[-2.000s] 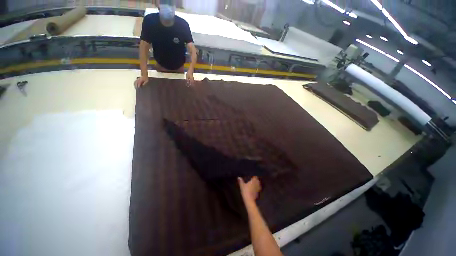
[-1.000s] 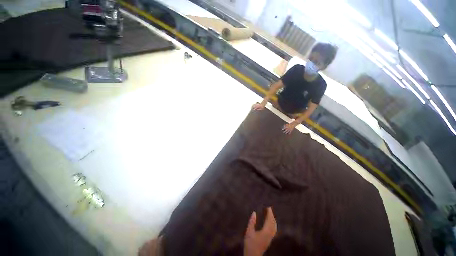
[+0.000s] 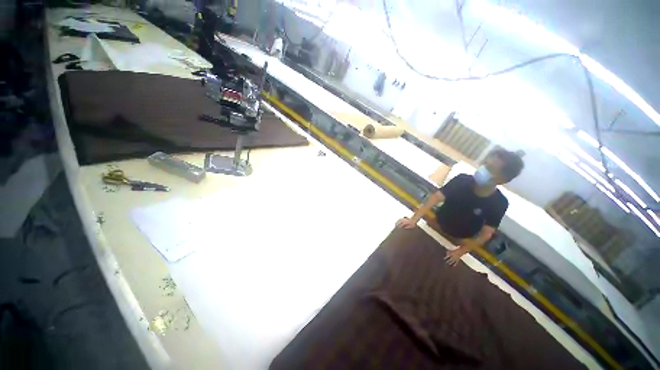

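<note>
Neither of my hands is in the picture. The brown cloth [image 3: 427,318] lies on the cutting table at the lower right, cut off by the bottom edge. It has raised wrinkles across its middle. A person [image 3: 474,199] in a dark T-shirt and face mask stands at the far side, with both hands on the cloth's far edge. White paper [image 3: 246,267] lies on the table to the left of the cloth.
Gold-handled shears [image 3: 134,182], a grey oblong block [image 3: 177,167] and a cloth cutting machine [image 3: 235,119] on its square base stand left of centre. Another brown cloth stack [image 3: 152,112] lies behind them. Trimmings [image 3: 168,321] lie near the table's front edge. A yellow rail [image 3: 380,177] runs along the far side.
The view has swung left, bringing in more of the table's left part. Both my hands have gone out of the picture. The other person's hands are still on the cloth's far edge.
</note>
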